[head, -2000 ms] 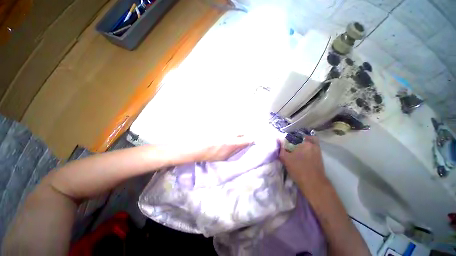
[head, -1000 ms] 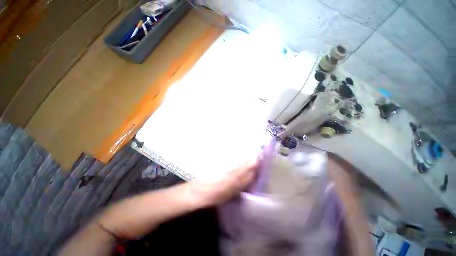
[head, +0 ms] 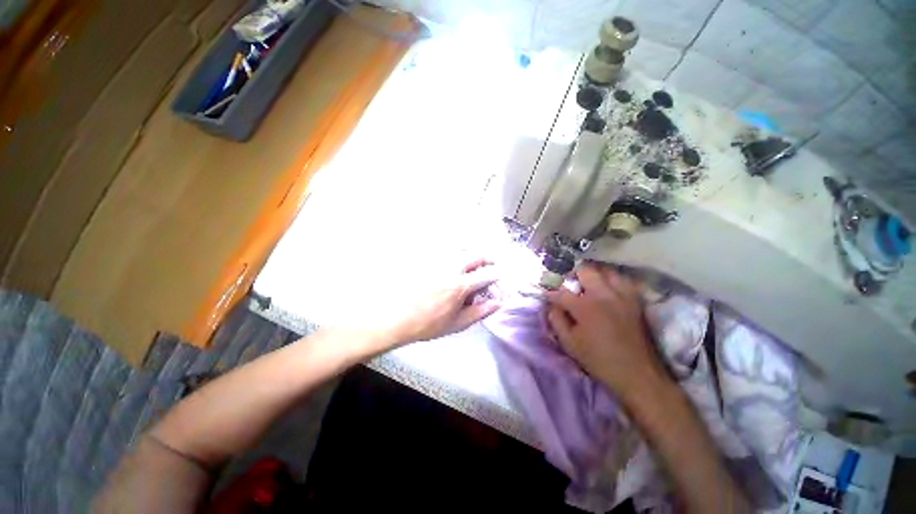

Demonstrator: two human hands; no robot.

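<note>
A lilac garment piece, joined to whitish-purple floral cloth, lies under the left end of the off-white sewing machine and hangs over the table's front edge. Floral cloth also lies to the right of my right forearm. My left hand has its fingertips on the lilac cloth just left of the needle area. My right hand holds the cloth edge close to the presser foot. Glare hides the exact edge at the needle. A dark thread runs down to the needle.
A grey tool tray with pens stands on brown cardboard edged with orange tape. Thread snips with a blue handle lie at the lower right. Something red shows below at left. The wall is pale brick-pattern.
The cloth, earlier bunched in front of me, now spreads partly right of my right arm. Both hands are back close to the needle area. The view has shifted.
</note>
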